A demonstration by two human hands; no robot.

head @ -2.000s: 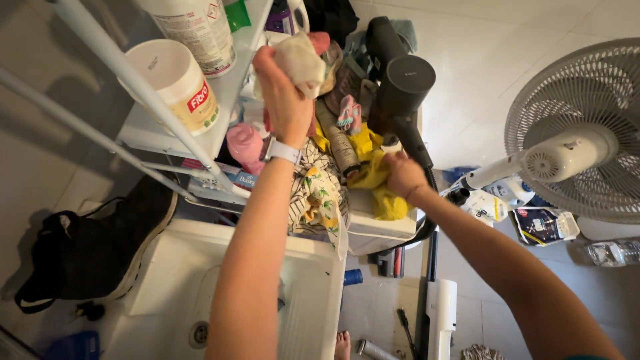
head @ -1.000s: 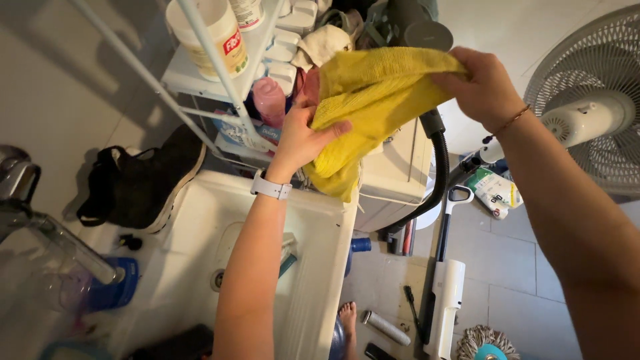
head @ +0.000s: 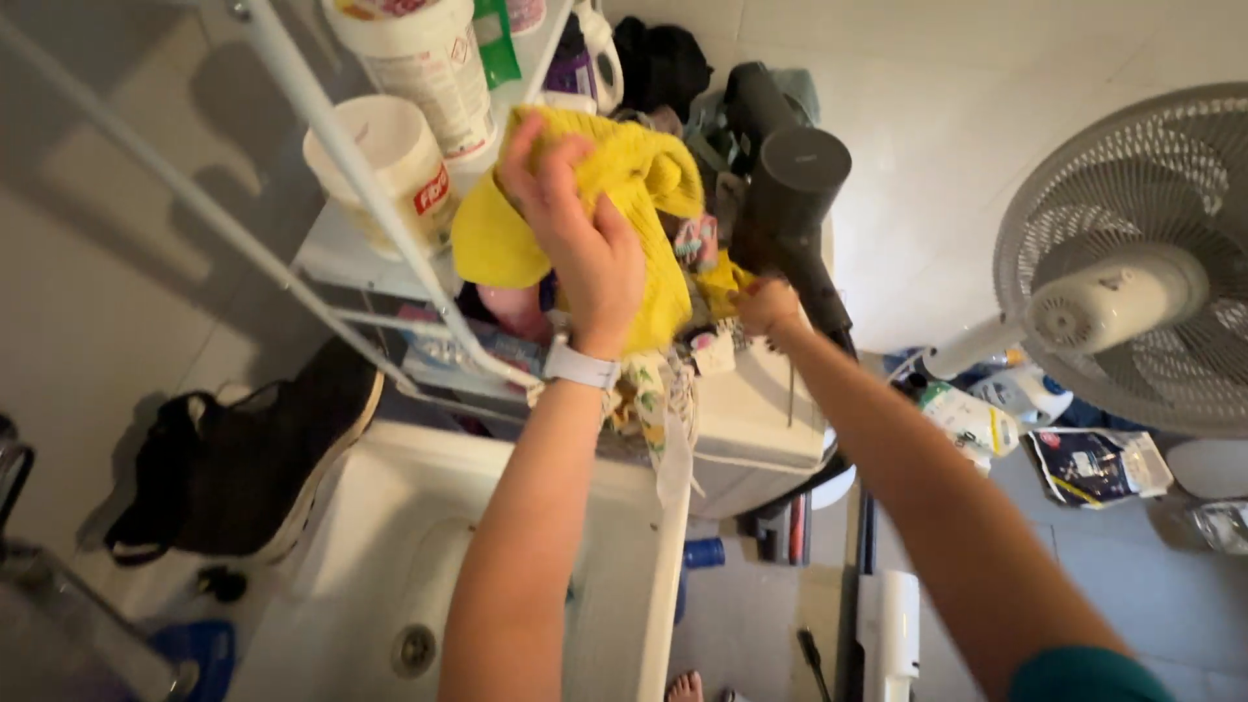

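Raised over the clothes pile, my left hand [head: 585,244] has a yellow knit cloth [head: 643,195] in its grasp, and the cloth hangs down past the wrist. My right hand [head: 767,304] is on a second yellow cloth [head: 723,283] in the pile, its fingers closed at the cloth's edge. A small pink patterned cloth [head: 696,241] lies between the two. Below my left hand, a white floral fabric [head: 648,395] drapes over the edge of the white surface. Close by my right hand stands a black vacuum cleaner body [head: 804,185].
A white rack [head: 331,249] holds tubs at left. The white sink basin [head: 673,546] lies below, with a black shoe [head: 234,468] beside it. A grey fan [head: 1121,283] stands at right, near detergent packs [head: 1097,466] on the floor.
The yellow cloth stretched between both hands one second ago is now in my left hand alone. My right hand has moved down to the pile. The whitish cloth my left hand held earlier is no longer in it.
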